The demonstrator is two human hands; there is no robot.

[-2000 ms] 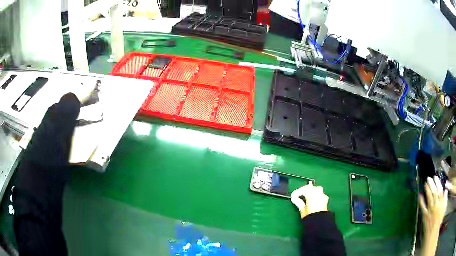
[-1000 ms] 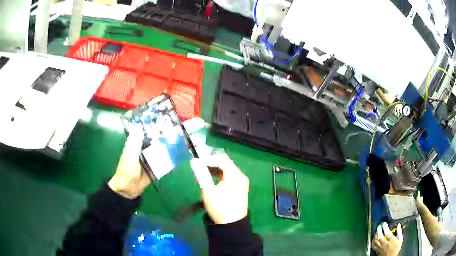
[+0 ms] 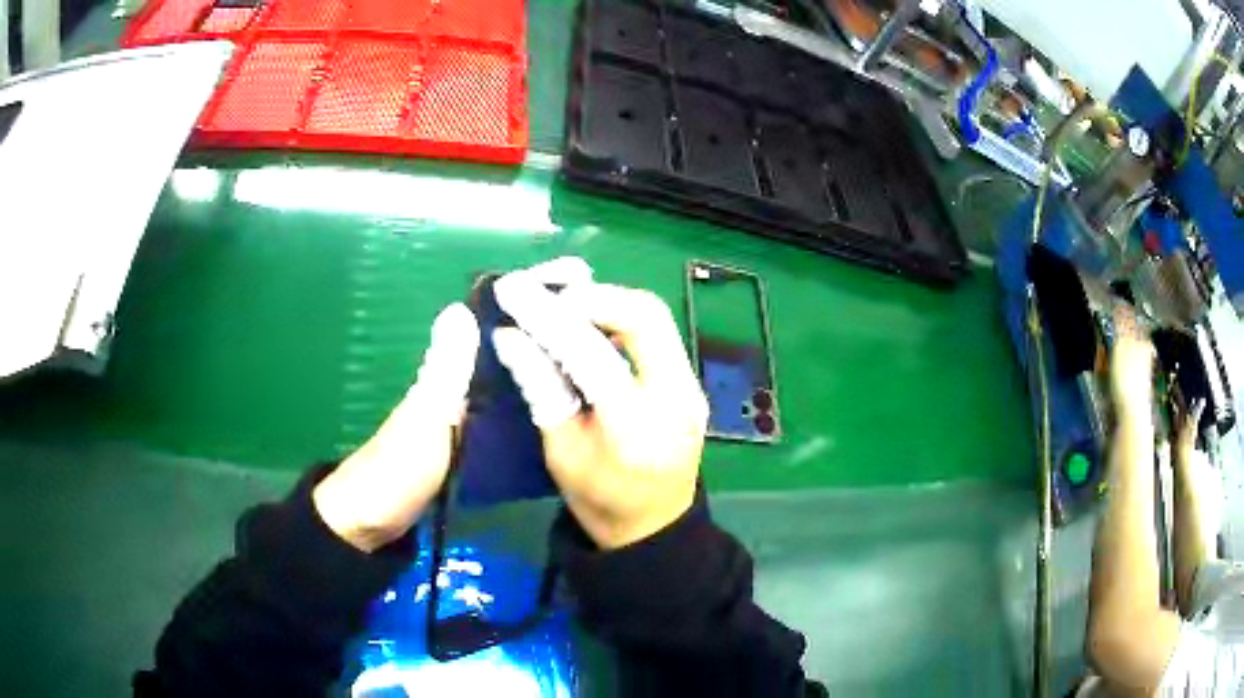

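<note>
A dark phone housing (image 3: 505, 443) is held upright over the bench at the centre, its open lower outline over the crinkled blue film pile (image 3: 471, 580). My left hand (image 3: 409, 436) grips its left edge. My right hand (image 3: 614, 409) lies over its upper right part, with pale-tipped fingers bent at the top end. My fingers hide the top end, and I cannot tell if they pinch film. A second phone housing (image 3: 733, 352) lies alone on the green mat to the right, with a blue area and camera rings at its lower end.
A white fixture (image 3: 102, 177) stands at the left. A red tray (image 3: 368, 102) and stacked black trays (image 3: 764, 137) lie at the back. At the right, a neighbour's arms (image 3: 1135, 464) reach to a blue machine with a green button (image 3: 1078, 469). The green mat (image 3: 273, 300) lies beneath.
The left hand came from the white fixture to the phone, and both hands now hold it. The phone has turned from tilted to upright, showing a dark face. The view has shifted downward.
</note>
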